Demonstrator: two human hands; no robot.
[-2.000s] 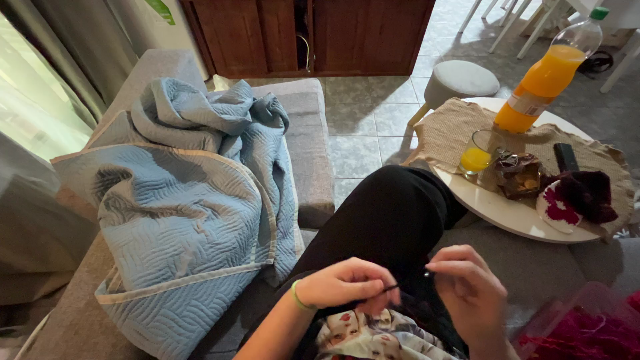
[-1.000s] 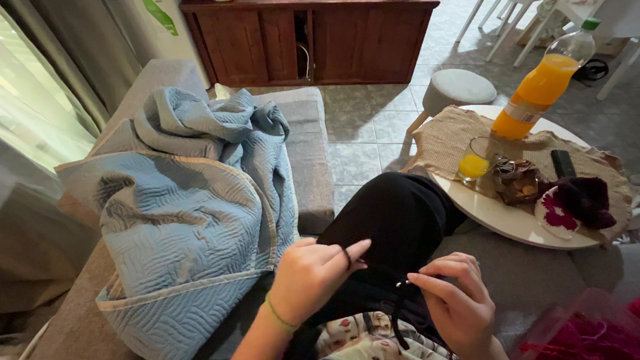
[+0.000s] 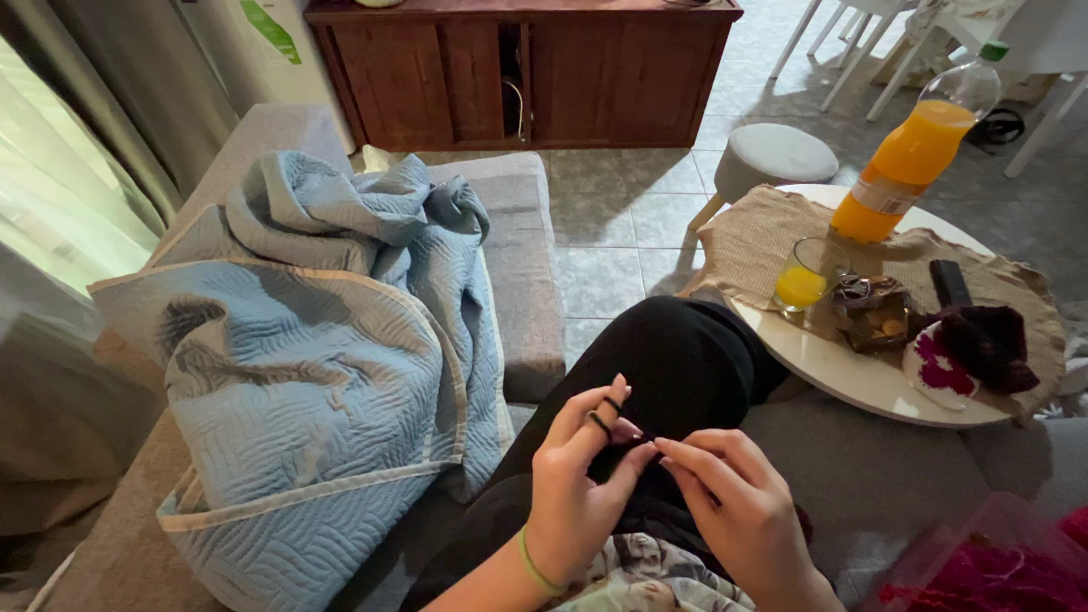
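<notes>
Dark yarn (image 3: 602, 420) loops around the fingers of my left hand (image 3: 580, 472), which wears a green band at the wrist. Its thumb and a finger pinch the dark strand close to my right hand (image 3: 738, 489). The fingertips of the right hand are closed on something small at that strand; a hook or needle cannot be made out. Both hands are held over my lap, above black trousers (image 3: 650, 365) and a patterned cloth (image 3: 650, 569).
At right, a round white table (image 3: 807, 361) holds an orange drink bottle (image 3: 901, 161), a glass (image 3: 801, 285), a snack package (image 3: 873, 310), a dark remote (image 3: 949, 283) and dark yarn (image 3: 986, 344). A blue quilt (image 3: 314, 382) lies left. A clear container (image 3: 960, 552) with magenta material sits lower right.
My hands have come together, fingertips nearly meeting; a second ago they were apart. The dark yarn that hung below my right hand then no longer shows there.
</notes>
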